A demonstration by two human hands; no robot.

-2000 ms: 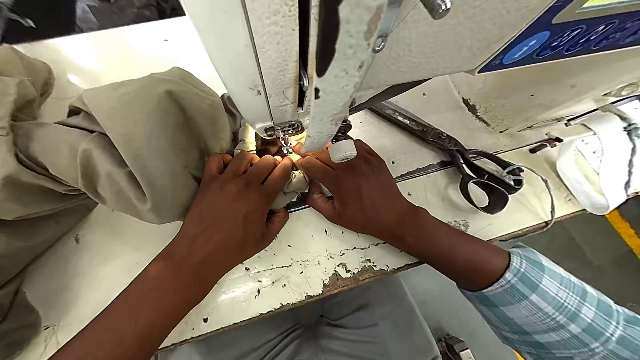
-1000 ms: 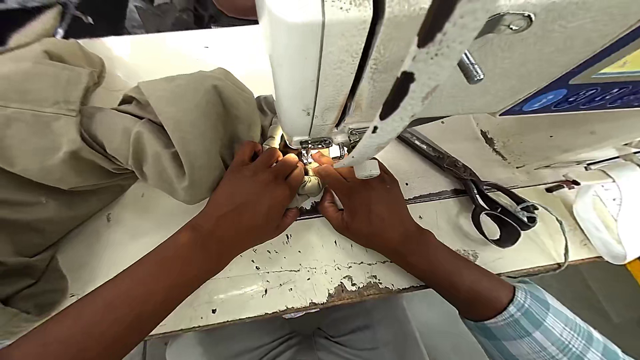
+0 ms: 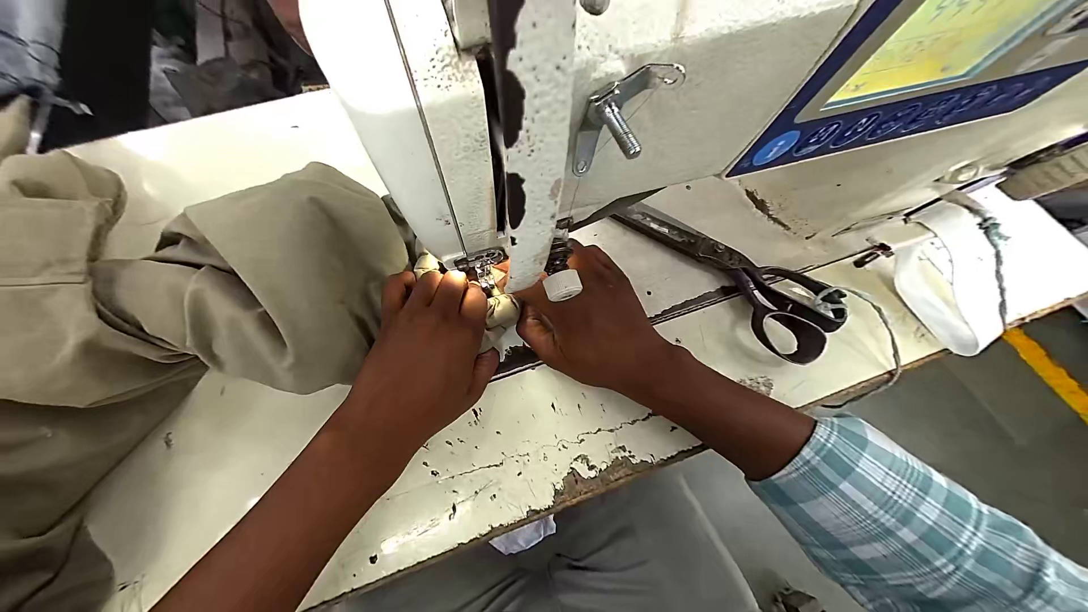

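At the presser foot (image 3: 483, 265) of a white sewing machine (image 3: 382, 102), my left hand (image 3: 429, 344) grips a bunched edge of khaki cloth (image 3: 297, 272), its fingers curled over the fabric just left of the foot. My right hand (image 3: 599, 327) pinches the same bunched cloth from the right, fingertips close to the foot and partly behind the machine's front bar. A white band (image 3: 563, 286) is around one of its fingers. The rest of the khaki garment lies heaped to the left. The needle point is hard to make out.
Dark-handled tailor's shears (image 3: 739, 276) lie on the table right of my right hand, a cord near their handles. White tape (image 3: 956, 280) hangs at the right edge. The machine's control panel (image 3: 909, 85) is at upper right. The chipped table edge (image 3: 586, 489) runs before my lap.
Both hands stay on the cloth at the presser foot. The view has shifted somewhat; no other plain change shows.
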